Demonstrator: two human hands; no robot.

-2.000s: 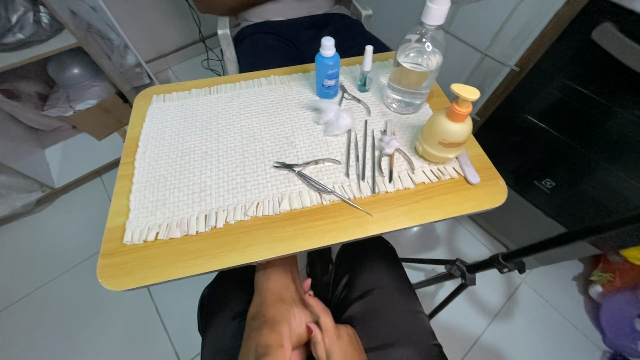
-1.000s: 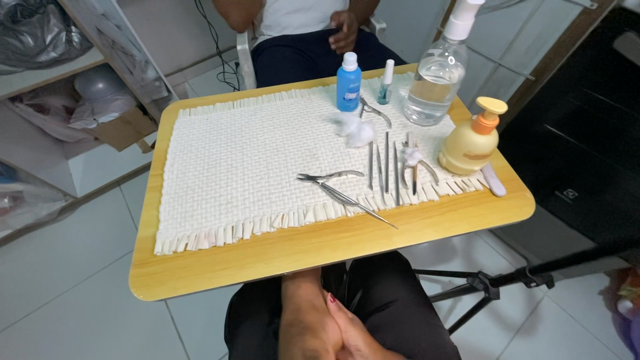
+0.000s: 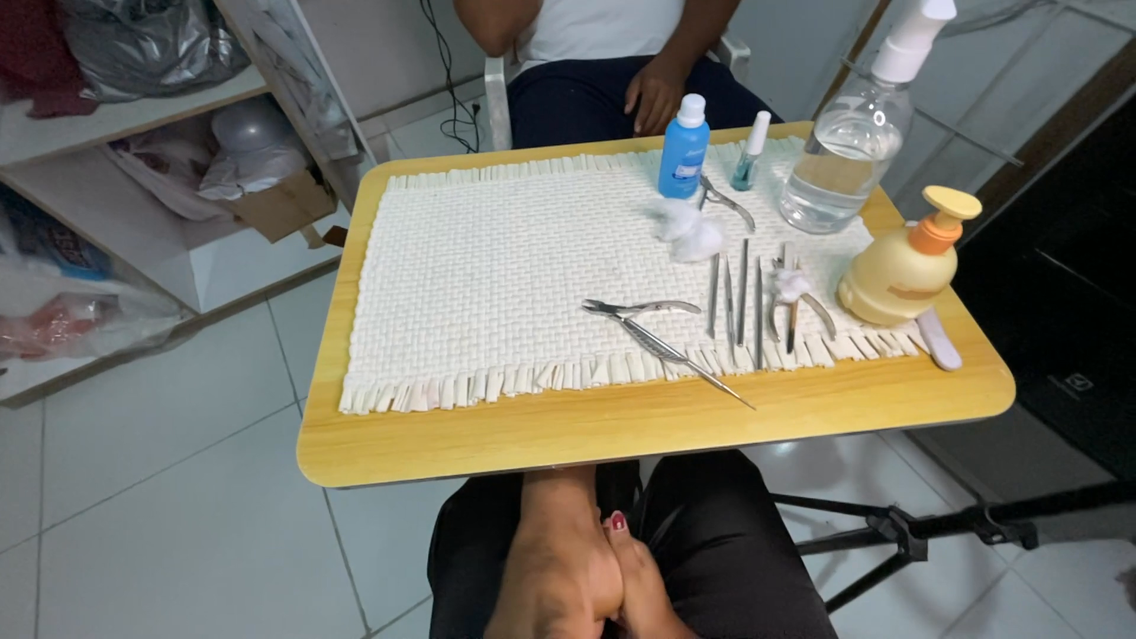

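Note:
My right hand, its thumb nail painted red, lies against a bare limb over my lap. The limb narrows toward the table edge; whether it is a foot or my left hand and wrist cannot be told. On the white woven mat above them, a steel cuticle nipper crosses a slim pointed metal tool. Several thin metal tools lie to the right, beside a nipper with cotton on it. Cotton tufts lie near another nipper.
The yellow wooden tabletop bears a blue bottle, a small polish bottle, a clear spray bottle, a yellow pump bottle and a nail file. A seated person is opposite; black tripod legs stand lower right.
The seated person's hand now rests on their lap; it was raised a second ago. Fewer fingers of my right hand show than two seconds ago. The view has shifted.

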